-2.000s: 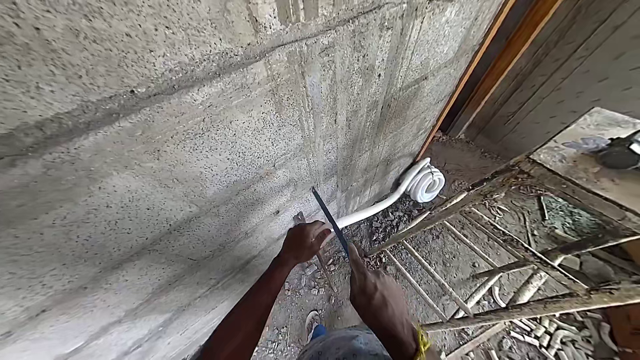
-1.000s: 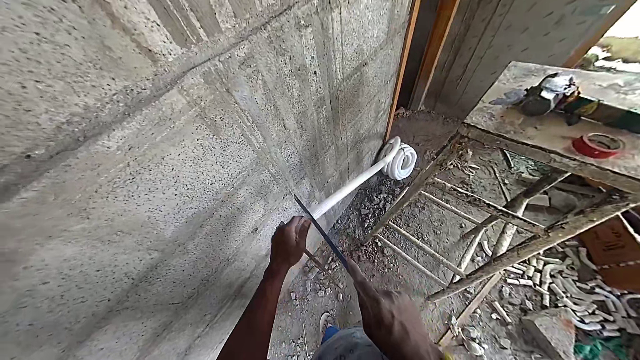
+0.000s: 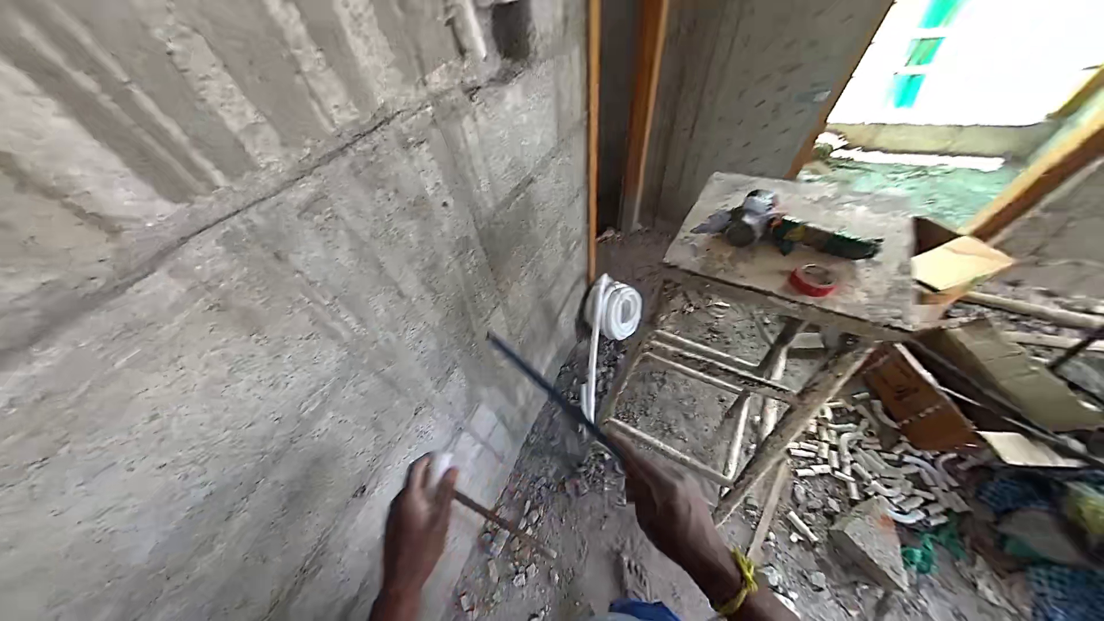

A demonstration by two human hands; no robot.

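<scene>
My left hand [image 3: 420, 509], low in the view and close to the concrete wall [image 3: 285, 388], holds a short white pipe piece [image 3: 442, 466]. A thin brown rod [image 3: 504, 522] extends from beside its fingers; whether the hand grips it too is unclear. My right hand [image 3: 673, 500] is closed around one end of a long, thin dark blade [image 3: 552, 390], which points up and left toward the wall. White flexible pipe [image 3: 593, 354] hangs from a coil [image 3: 619, 310] at the wall's foot, apart from both hands, its near end lying over the rubble.
At right a rough wooden stand [image 3: 776, 285] bears an angle grinder [image 3: 749, 220] and a roll of red tape [image 3: 813, 279]. Cut pipe scraps [image 3: 862, 466], a concrete block [image 3: 869, 543] and cardboard boxes [image 3: 927, 405] lie on the floor beyond its legs.
The white pipe that ran from the coil to my left hand is now separate from it and hangs down. The blade has come away from the pipe. The view has swung right.
</scene>
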